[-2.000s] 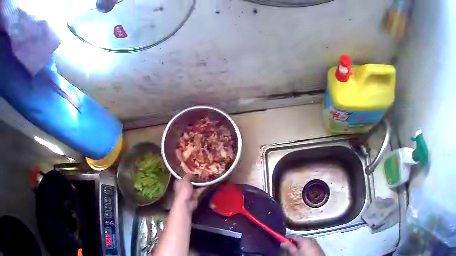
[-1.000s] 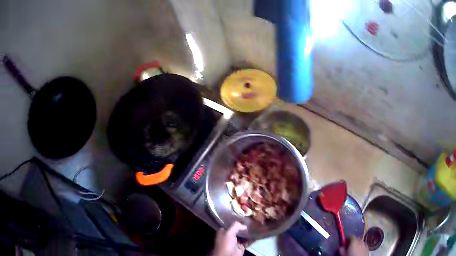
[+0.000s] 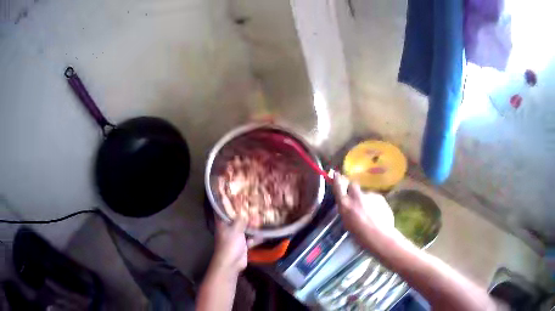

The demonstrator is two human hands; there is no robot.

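A round steel bowl point(image 3: 212, 189) full of raw sliced meat point(image 3: 261, 191) is held over the wok, tilted towards me. My left hand point(image 3: 232, 242) grips the bowl's near rim. My right hand point(image 3: 350, 197) holds the red spatula point(image 3: 309, 160) by its handle, with its head inside the bowl at the far right of the meat. The bowl hides nearly all of the wok; an orange handle point(image 3: 268, 251) shows below it. The induction cooker point(image 3: 313, 255) shows red digits.
A black frying pan point(image 3: 143, 167) hangs on the left wall. A yellow lid point(image 3: 375, 166), a bowl of green vegetable point(image 3: 415, 220) and a tray of small fish point(image 3: 365, 284) are at the right. A blue hanging item point(image 3: 443, 115) is at the upper right. A black cable runs at the lower left.
The view has swung left. The bowl has moved from the counter to above the wok. The spatula has moved from over the cutting board into the bowl.
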